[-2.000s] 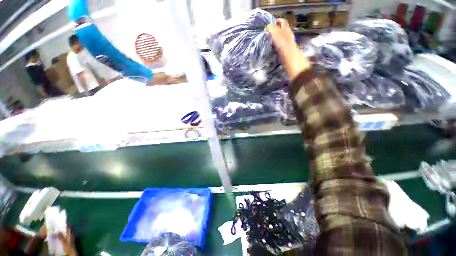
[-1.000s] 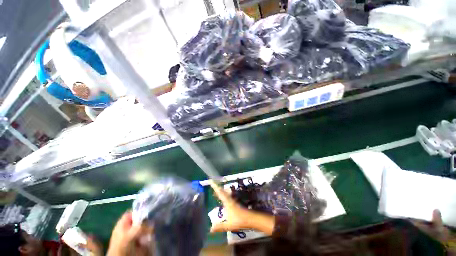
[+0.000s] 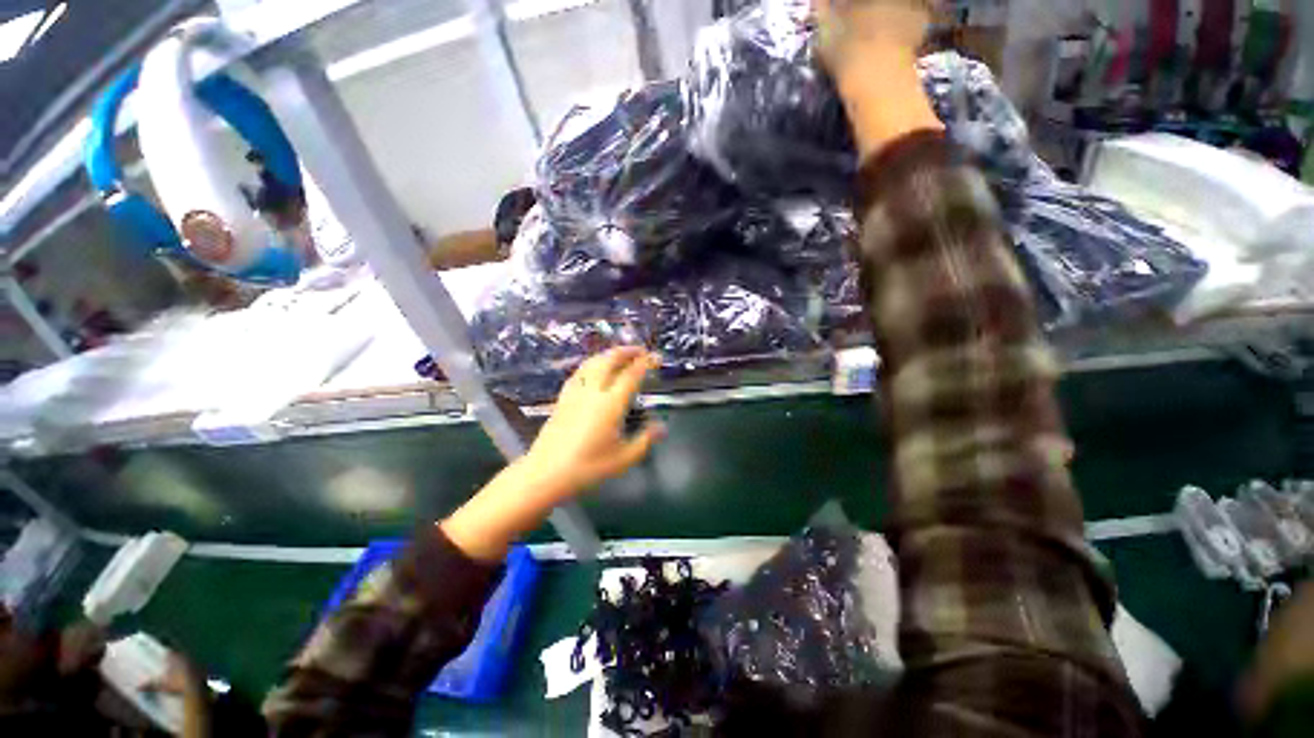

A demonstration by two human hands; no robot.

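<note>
My right hand [image 3: 872,36] is raised at the top edge, blurred, at the top of a clear bag of black cables [image 3: 764,101] on the upper shelf [image 3: 721,378]. Its fingers are on the bag's neck area; the grip is not clear. My left hand [image 3: 591,418] is in front of the shelf edge, fingers apart, holding nothing visible. More bagged cables [image 3: 620,202] are piled around. Loose black cables [image 3: 649,634] and an open clear bag of cables [image 3: 807,613] lie on a white board on the green bench below.
A blue tray [image 3: 490,634] is partly behind my left sleeve. A slanting metal post [image 3: 382,238] stands left of the pile. Another person's hand [image 3: 180,692] is at lower left near white pieces [image 3: 137,574]. White parts [image 3: 1247,534] lie at right.
My right hand has gone up from the bench to the shelf pile. My left hand has left the bagged bundle, which no longer shows over the tray, and moved up to the shelf edge.
</note>
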